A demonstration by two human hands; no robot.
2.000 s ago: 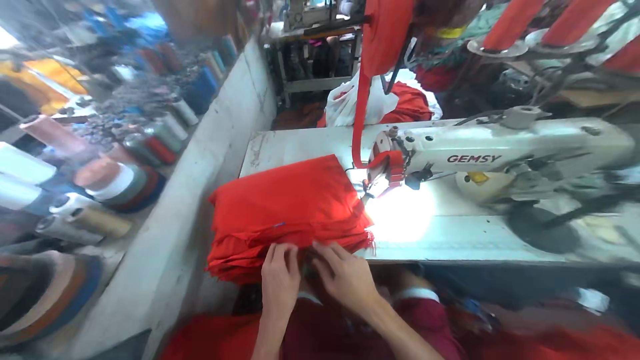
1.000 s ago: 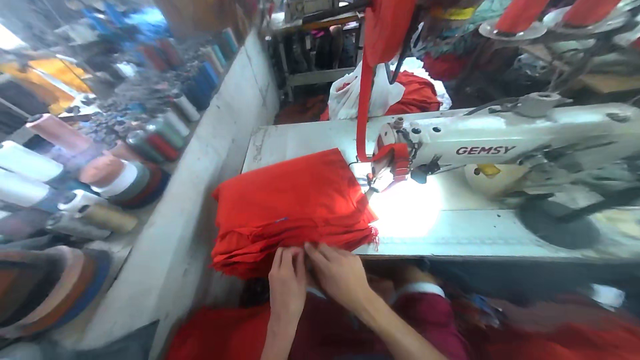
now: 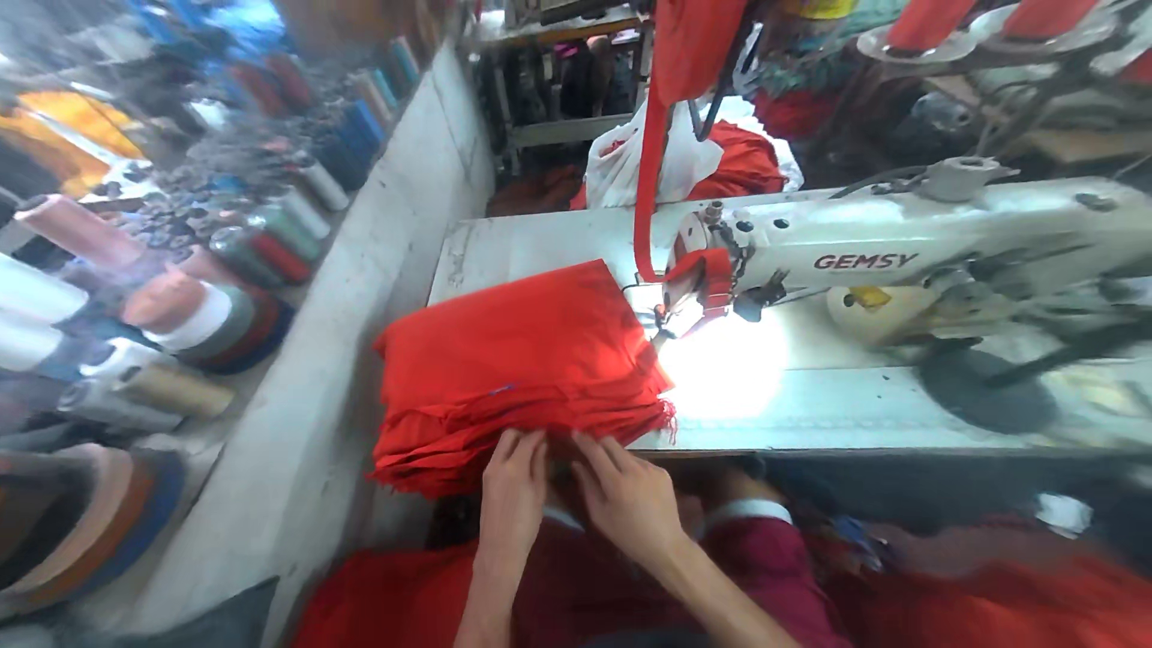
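A stack of folded red fabric (image 3: 513,351) lies on the white sewing-machine table (image 3: 531,234), left of the lit needle area. At the stack's near edge, my left hand (image 3: 515,486) and my right hand (image 3: 625,495) pinch the fabric's border with fingertips, a short gap apart. The fingertips are partly hidden in the folds. Right of the stack stands a white Gemsy sewing machine (image 3: 864,234), with a red fabric strip (image 3: 645,198) hanging down to its head.
A pale wall-like partition (image 3: 360,270) runs along the left, with many thread spools (image 3: 202,315) beyond it. Behind the table is a white bag (image 3: 630,153) with red cloth. Red thread cones (image 3: 931,22) stand at the upper right. More red cloth (image 3: 387,594) lies below the table edge.
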